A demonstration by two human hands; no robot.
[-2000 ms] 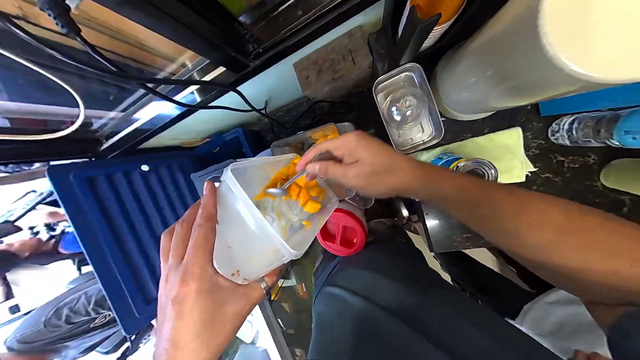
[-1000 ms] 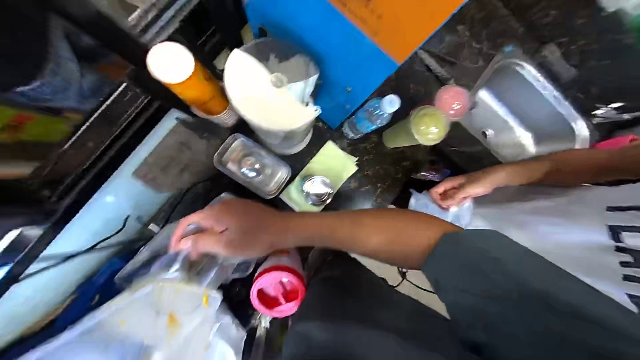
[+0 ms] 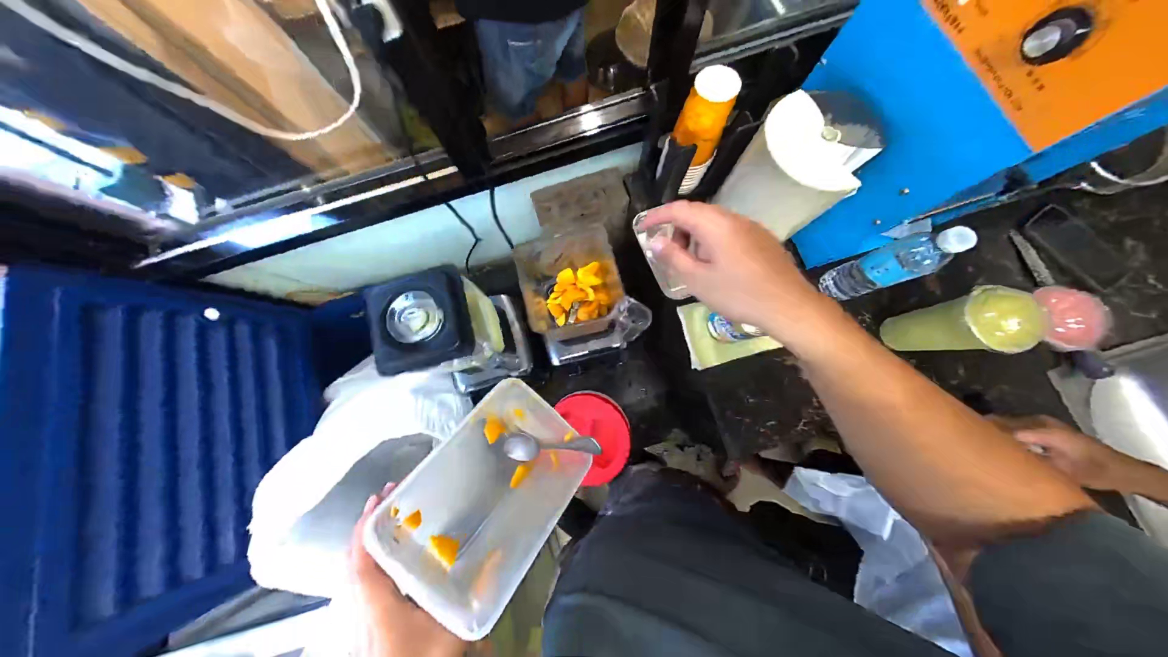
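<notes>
My left hand (image 3: 392, 584) holds a translucent plastic container (image 3: 484, 502), tilted, with a few orange fruit pieces and a metal spoon (image 3: 525, 446) inside. My right hand (image 3: 707, 255) reaches over a small clear plastic tub (image 3: 673, 278); its fingertips are at the rim, and whether they grip it is not plain. Between the hands stands a clear blender jar (image 3: 538, 265) with orange fruit chunks (image 3: 579, 290) in it. A second blender with a black lid (image 3: 388, 351) is to its left. A red lid (image 3: 602, 433) lies just beyond the held container.
A blue crate (image 3: 182, 438) and white plastic bag (image 3: 301, 493) are at left. An open can (image 3: 730, 328) stands on a yellow-green cloth (image 3: 701, 342). At right are a water bottle (image 3: 899, 265), a green drink (image 3: 940, 324), a pink drink (image 3: 1077, 318) and another person's hand (image 3: 1058, 447).
Two seconds ago my right hand held the spoon in the container with many fruit pieces; now only a few remain there and that hand is at the small tub. The view has swung.
</notes>
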